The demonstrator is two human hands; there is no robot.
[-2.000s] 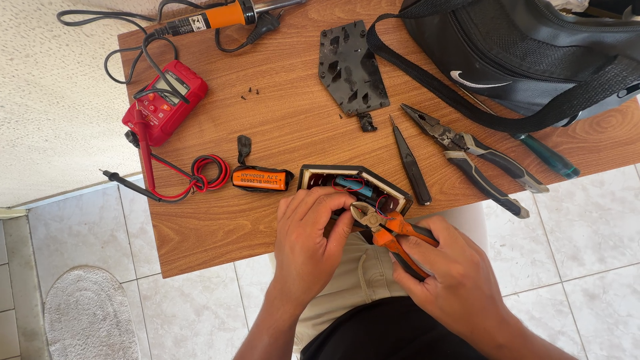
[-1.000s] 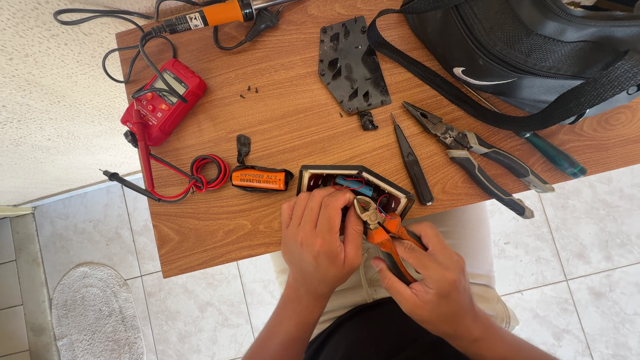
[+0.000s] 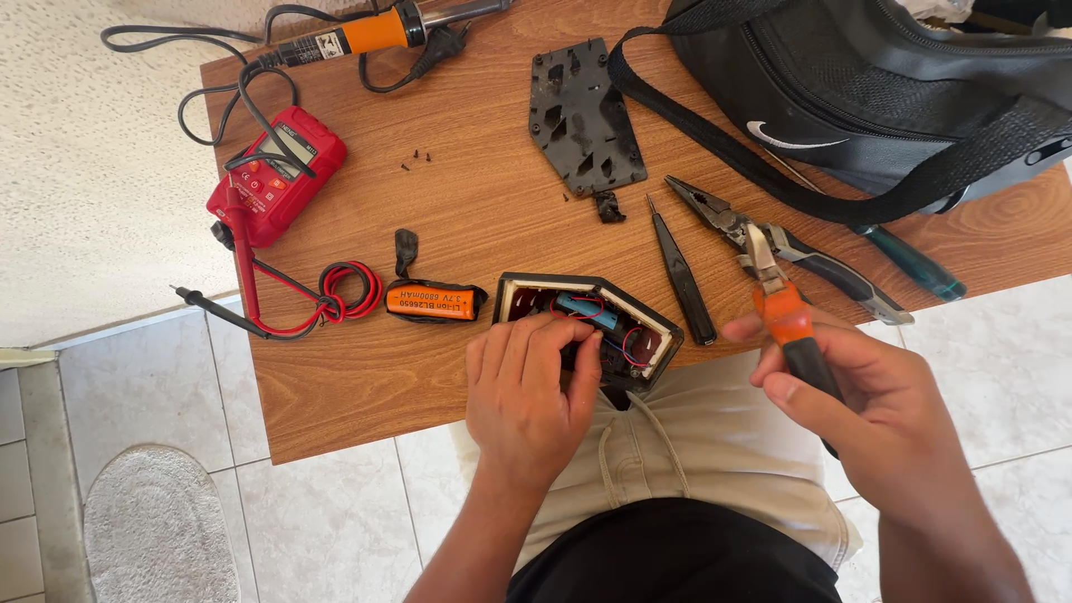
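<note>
My left hand [image 3: 532,394] rests at the near edge of an opened black housing [image 3: 670,335], thumb and forefinger pinched together over its inside; whether something thin is between them cannot be told. Inside the housing lie a blue cylindrical cell [image 3: 586,308] and red and blue wires [image 3: 630,347]. To the right, my right hand [image 3: 863,402] holds orange-and-black diagonal cutters [image 3: 787,314], jaws pointing away from me, over the table's front edge. Left of the housing lies an orange Li-ion cell [image 3: 431,301] partly wrapped in black tape.
On the wooden table [image 3: 469,226] are a red multimeter [image 3: 280,176] with leads, a soldering iron [image 3: 377,33], a black cover plate [image 3: 586,117], small screws [image 3: 417,157], a black pointed tool [image 3: 682,280], long-nose pliers [image 3: 796,251], a green-handled tool [image 3: 913,264] and a black Nike bag [image 3: 837,100].
My right hand has drawn the cutters away from the housing to the right; in the earlier frames their jaws were at my left fingers. My left hand has stayed at the housing.
</note>
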